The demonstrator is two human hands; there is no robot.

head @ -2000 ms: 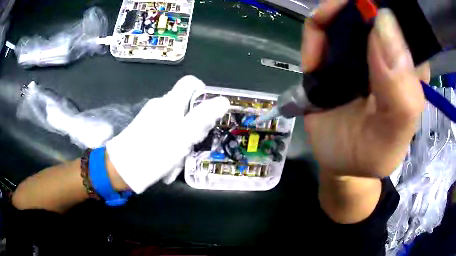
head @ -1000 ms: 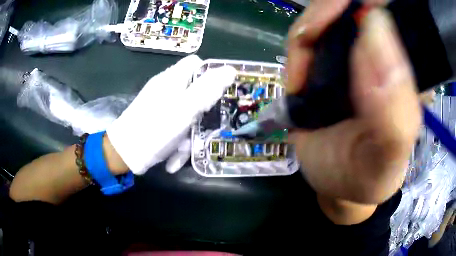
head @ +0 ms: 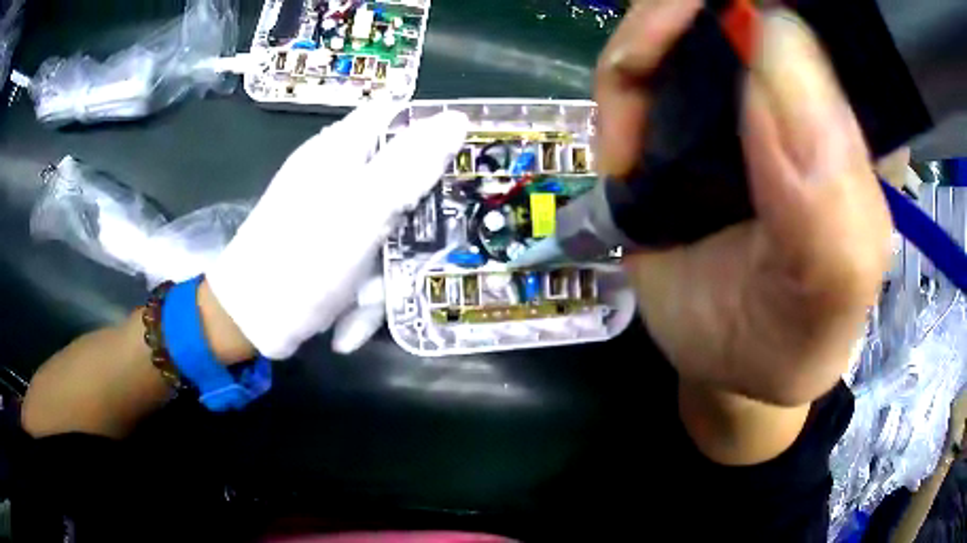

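An open white power strip housing [head: 509, 335] lies on the dark bench, its circuit board, wires, yellow block [head: 543, 214] and brass contact strips showing. My left hand [head: 318, 223], in a white glove, grips its left side, fingers over the upper left edge. My bare right hand [head: 774, 233] holds a bulky black hand tool [head: 689, 149] with an orange-red spot. The tool's tapered pale nozzle [head: 573, 235] points down-left over the inside, its tip near the wires above the lower contact row. The tool and hand hide part of the housing's right side.
A second open housing [head: 398, 76] lies at the top, its cord running left to a bagged bundle [head: 101, 85]. Another crumpled clear bag [head: 159, 228] lies left of my glove. Many clear-bagged items [head: 901, 392] are at the right, by a blue strip [head: 933, 239].
The held housing sits higher in view than two seconds ago. The nozzle tip has moved from the upper contact row to the lower part of the inside. Both hands keep their holds.
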